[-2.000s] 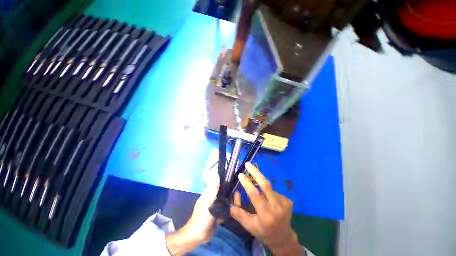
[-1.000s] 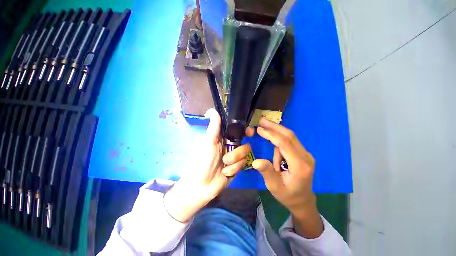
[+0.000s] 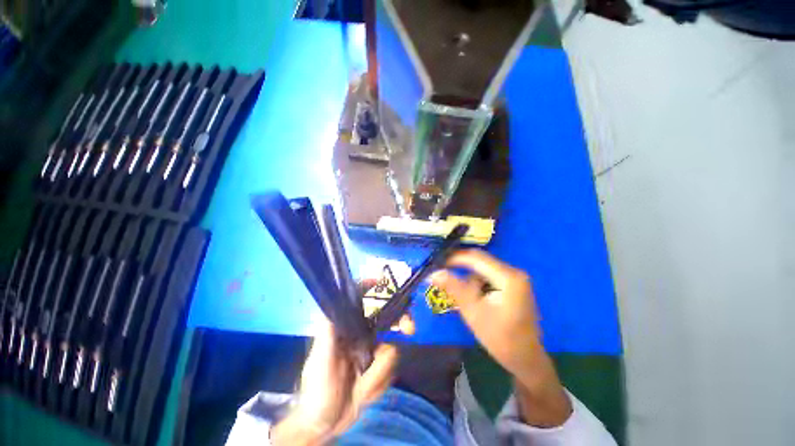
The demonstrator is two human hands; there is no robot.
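A black rod assembly [image 3: 322, 261] with several splayed dark arms stands out from my left hand [image 3: 336, 375], which grips its lower end. Most arms lean up and to the left; one thin arm points up and right toward the pale strip. My right hand [image 3: 497, 314] is beside that right arm, fingers bent, fingertips close to it. Blur hides whether they touch or pinch it. The press base [image 3: 362, 196] and the clear, green-edged guard [image 3: 453, 109] are just beyond the assembly.
A pale yellow strip [image 3: 475, 230] lies on the base's front edge. A short black post [image 3: 366, 126] stands left of the guard. Yellow warning labels [image 3: 440, 298] are on the blue table [image 3: 558, 261]. Black slotted trays [image 3: 196, 218] with silver-tipped rods lie at left.
The assembly has come back from the guard toward me, and its arms now splay up and left. My left hand is lower. The guard's working point is now visible.
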